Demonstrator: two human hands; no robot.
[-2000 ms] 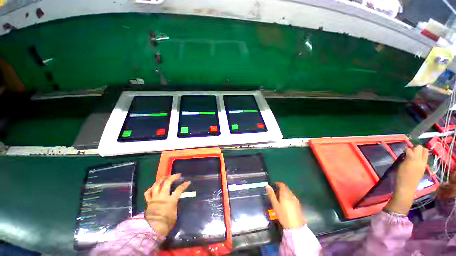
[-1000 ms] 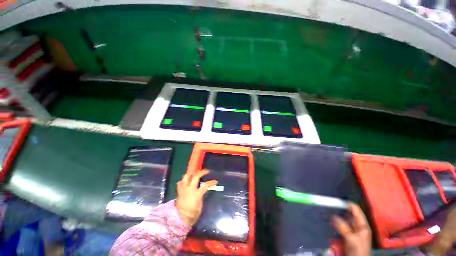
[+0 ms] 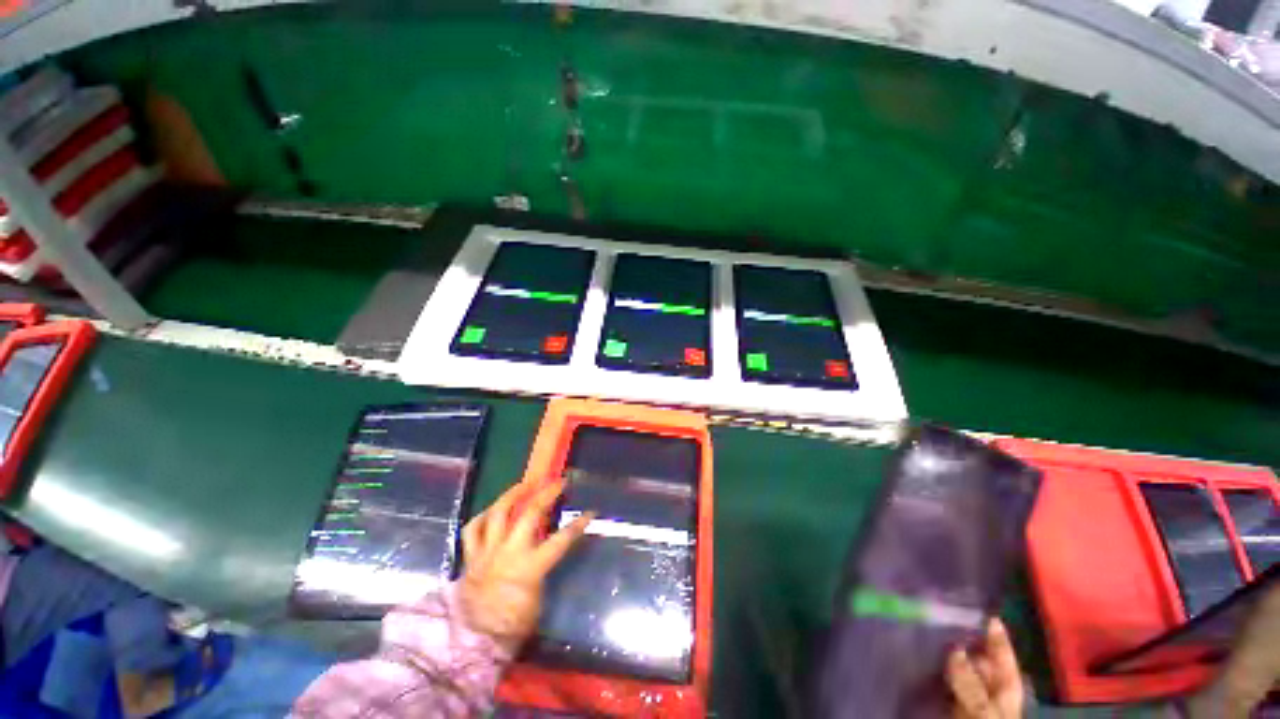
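Note:
My left hand [image 3: 512, 569] rests with spread fingers on the left edge of a tablet [image 3: 625, 576], a fingertip on its glass by a white bar. That tablet lies in a red narrow foam tray [image 3: 702, 562]. My right hand [image 3: 987, 677] holds a second tablet [image 3: 920, 562] by its lower right part, tilted and blurred, right of the narrow tray. It shows a green and white bar. A third tablet [image 3: 396, 509] with green text lines lies loose on the green belt [image 3: 211, 478] at left.
A white three-slot tray [image 3: 653, 385] with three lit tablets stands behind. A red three-slot tray [image 3: 1088, 569] is at right, with another person's hand [image 3: 1249, 653] at a tilted tablet. Stacked trays [image 3: 84, 162] and a red tray edge [image 3: 56, 393] are at left.
My right hand has lifted the second tablet off the belt, moved it right and tilted it. My left hand stays at the tablet in the narrow tray. The view has swung left.

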